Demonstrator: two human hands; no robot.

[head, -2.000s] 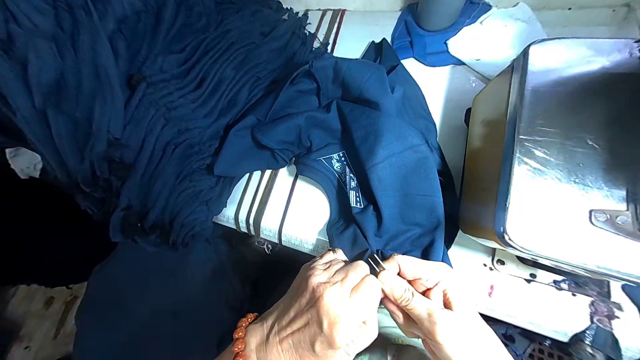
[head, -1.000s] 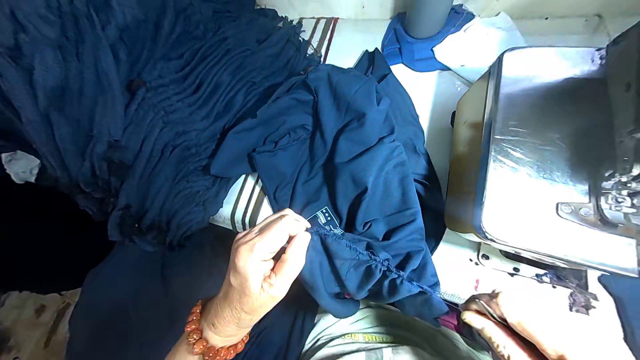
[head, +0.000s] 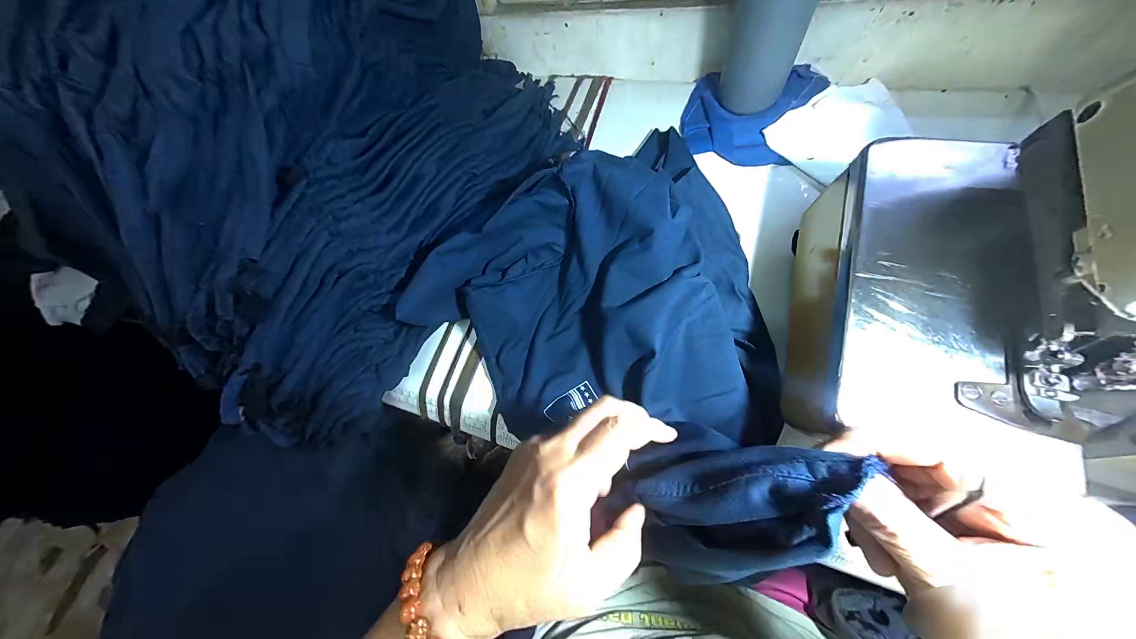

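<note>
A dark blue fabric garment [head: 621, 293] with a small white printed emblem lies crumpled in front of me. Its lower part is lifted into a tube with a frayed edge on the right. My right hand [head: 923, 506] pinches that frayed edge between thumb and fingers. My left hand [head: 568, 515], with an orange bead bracelet [head: 414, 590] at the wrist, rests at the fabric's left end below the emblem, thumb apart from the fingers; whether it grips any cloth is hard to see.
A metal-topped industrial sewing machine [head: 932, 293] stands at the right. Gathered dark blue cloth [head: 355, 222] is heaped at the left. Behind are a grey pipe [head: 768, 53], a blue cloth piece [head: 732, 133] and a white one [head: 839, 124]. Striped fabric [head: 453, 373] lies beneath.
My right hand has come back from beside the machine to the fabric's edge. The left hand's fingers have spread from a pinch. The garment's lower part is now raised and opened toward the right.
</note>
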